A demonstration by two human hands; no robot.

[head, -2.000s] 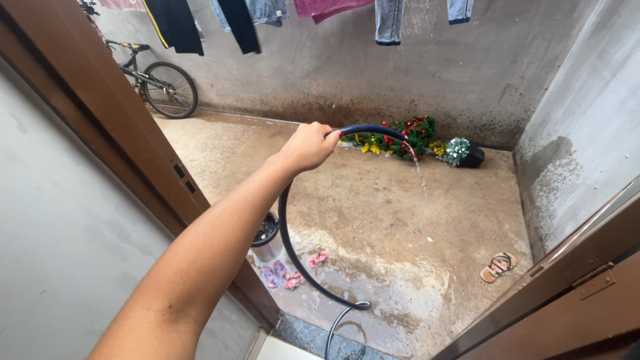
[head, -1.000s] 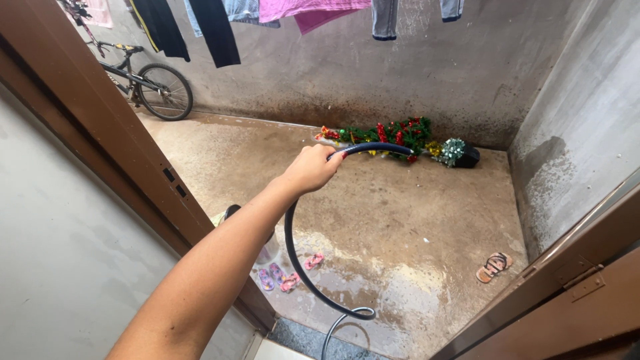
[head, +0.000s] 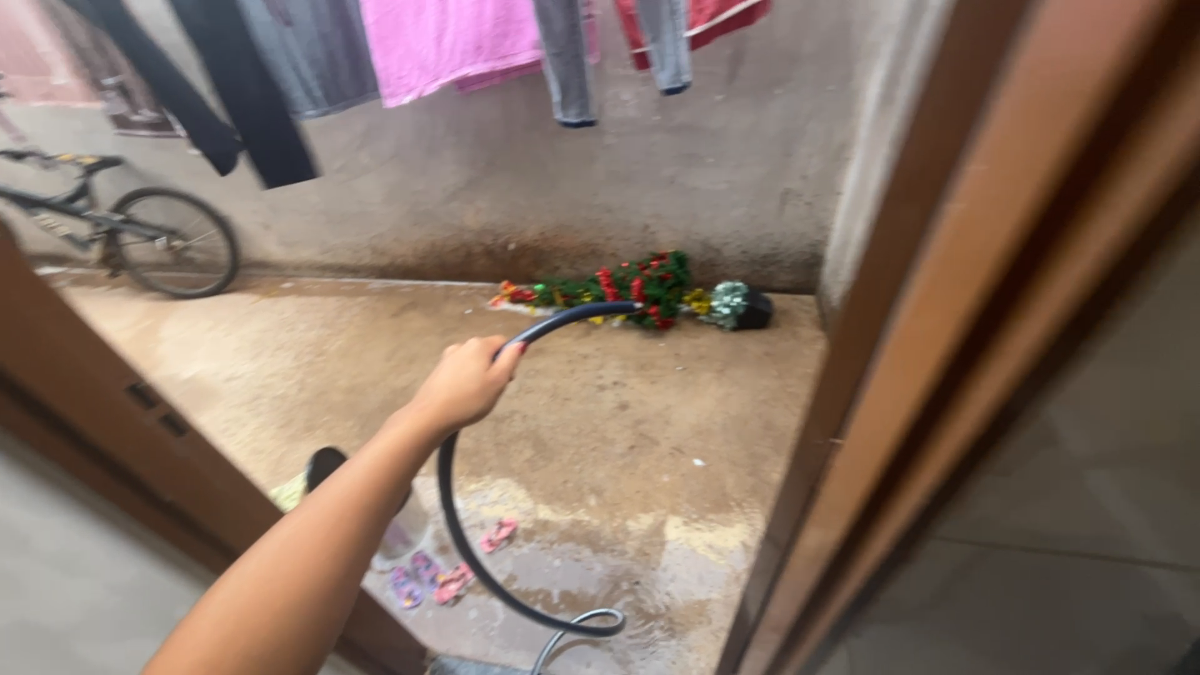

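Observation:
My left hand [head: 469,382] reaches out from the lower left, its fingers closed around a dark rubber hose [head: 453,497] a short way behind the open end. From the hand the hose arches right, and its other part loops down to the wet floor near the doorway. No water can be made out leaving the end. Beyond it, a small decorated Christmas tree [head: 664,281] with red and gold trim lies on its side along the back wall, its dark pot [head: 754,309] to the right. My right hand is not in view.
Brown door frames stand at left [head: 112,403] and right [head: 848,375]. Pink sandals [head: 499,534] and purple sandals [head: 412,579] lie on wet concrete beside a partly hidden container. A bicycle [head: 178,242] leans at the back left. Clothes, including a pink garment [head: 450,42], hang above.
The view has turned right, so the right door frame fills more of it. Water came from the hose end two seconds ago; none is plain now. My left hand keeps hold of the hose.

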